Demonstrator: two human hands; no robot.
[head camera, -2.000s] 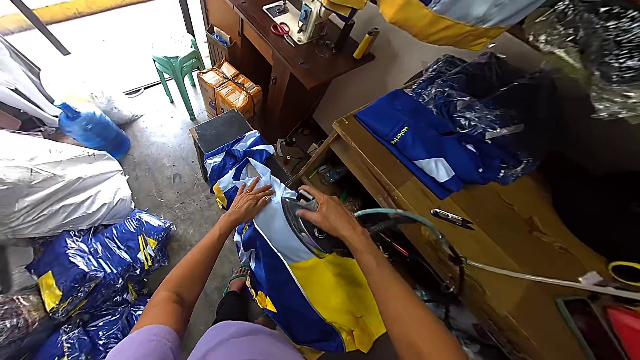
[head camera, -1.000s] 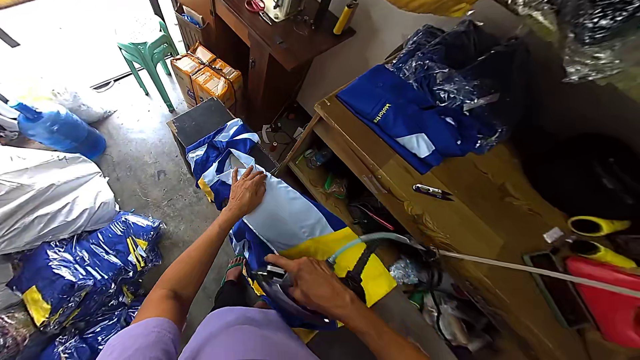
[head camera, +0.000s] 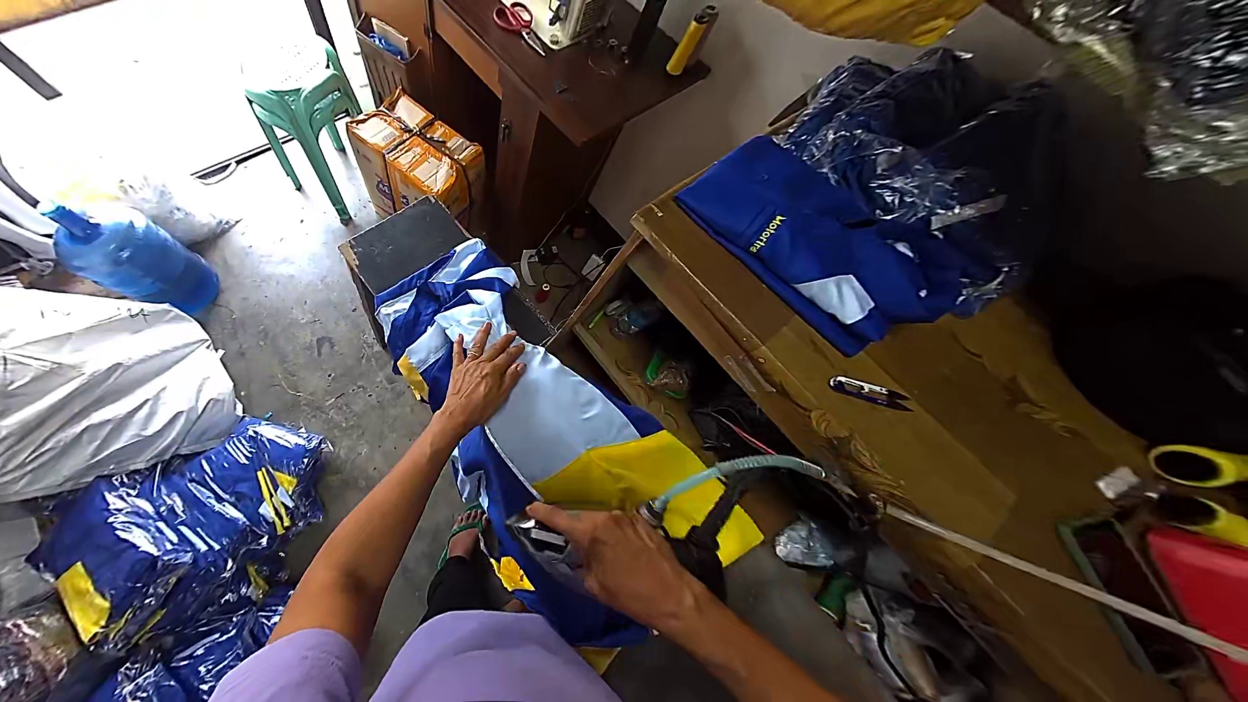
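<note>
My right hand (head camera: 619, 556) grips the handle of a steam iron (head camera: 551, 544), which lies over the lower part of a blue, yellow and light-blue garment (head camera: 561, 409). A pale hose and a dark cord run from the iron to the right. My left hand (head camera: 483, 375) lies with spread fingers on the light-blue panel, above and left of the iron. The garment is draped along a narrow board (head camera: 409, 239) with a dark top; its far end is bunched up. My right hand hides much of the iron.
A wooden table (head camera: 955, 390) at the right bears a folded blue garment (head camera: 780, 234), thread snips (head camera: 868, 392) and yellow-handled scissors (head camera: 1199, 466). Plastic-wrapped garments (head camera: 185, 526) lie at the left. Beyond stand a blue water jug (head camera: 136, 263), a green stool (head camera: 307, 107) and a tied carton (head camera: 419, 156).
The iron, in my right hand, has moved from the light-blue panel beside my left hand down toward my body. My left hand stays on the cloth.
</note>
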